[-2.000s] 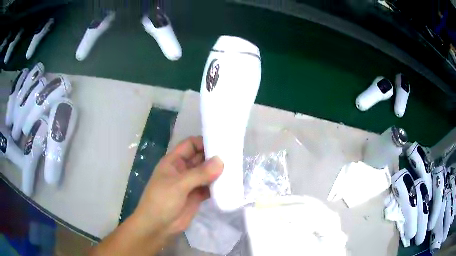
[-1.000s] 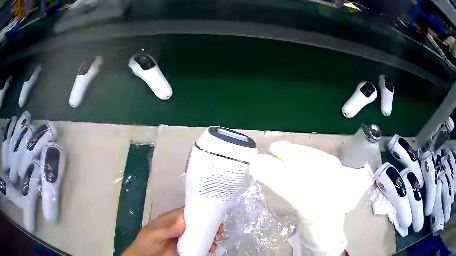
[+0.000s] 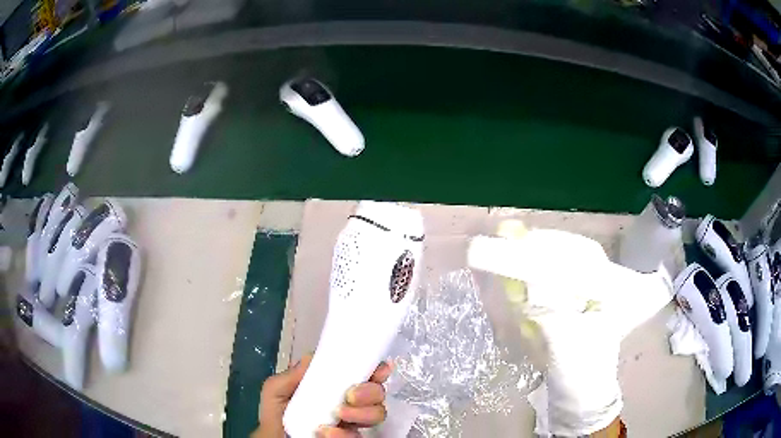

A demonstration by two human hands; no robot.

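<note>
My left hand (image 3: 364, 402), bare, holds a white handset (image 3: 360, 299) by its handle, wide head up. Its small silvery-black oval button faces right, and a patch of small dark dots shows on the head's left side. My right hand (image 3: 569, 316), in a white glove with yellowish fingertips, is to the right of the handset, not touching it. A white wipe (image 3: 490, 254) sticks out leftward from its fingertips; overexposure blurs its outline. Crinkled clear film (image 3: 454, 342) lies on the mat between the hands.
Devices with dark panels lie clustered at the left (image 3: 117, 299) and right (image 3: 706, 321) edges. Single devices lie on the green belt (image 3: 479, 128). A whitish metal-topped bottle (image 3: 648, 239) stands behind my right hand. A green strip (image 3: 257, 342) shows between mats.
The handset has turned from its dotted vent side to show the oval button again. My gloved hand has moved off its head, to the right. The view has shifted left.
</note>
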